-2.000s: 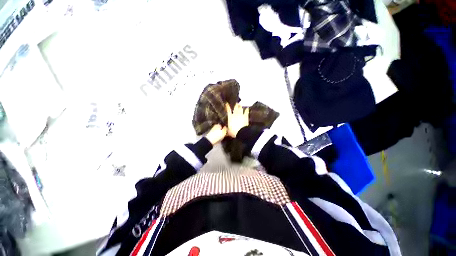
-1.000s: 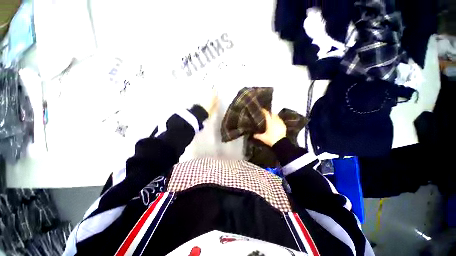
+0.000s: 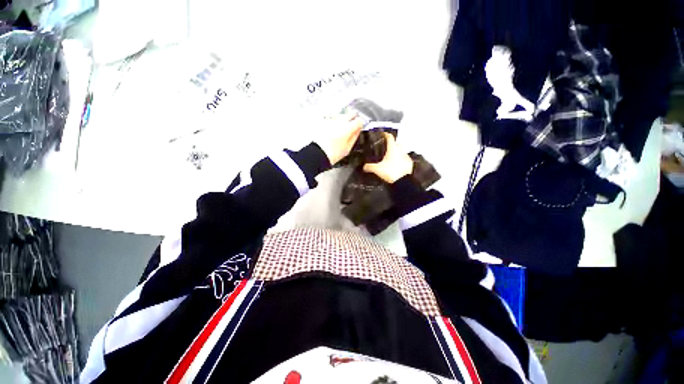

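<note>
A dark brown plaid garment [image 3: 369, 196] lies on the white table in front of me, bunched under my hands. Its far end is inside the mouth of a clear poly bag [image 3: 375, 112], which looks grey where it covers the cloth. My left hand [image 3: 341, 136] holds the bag's edge at the garment's left side. My right hand [image 3: 391, 159] grips the garment from the right. The fingertips of both hands are partly hidden by cloth and plastic.
Flat printed poly bags [image 3: 214, 86] lie left and ahead. Navy garments [image 3: 525, 210] and a black and white plaid garment [image 3: 581, 97] lie at right. Bagged garments [image 3: 26, 97] are at far left, with more below the table edge [image 3: 97, 227]. A blue bin [image 3: 508, 294] is below right.
My left hand left the garment, reached toward the bags, and now holds a bag edge. My right hand has brought the plaid garment's far end into the bag. The view has shifted.
</note>
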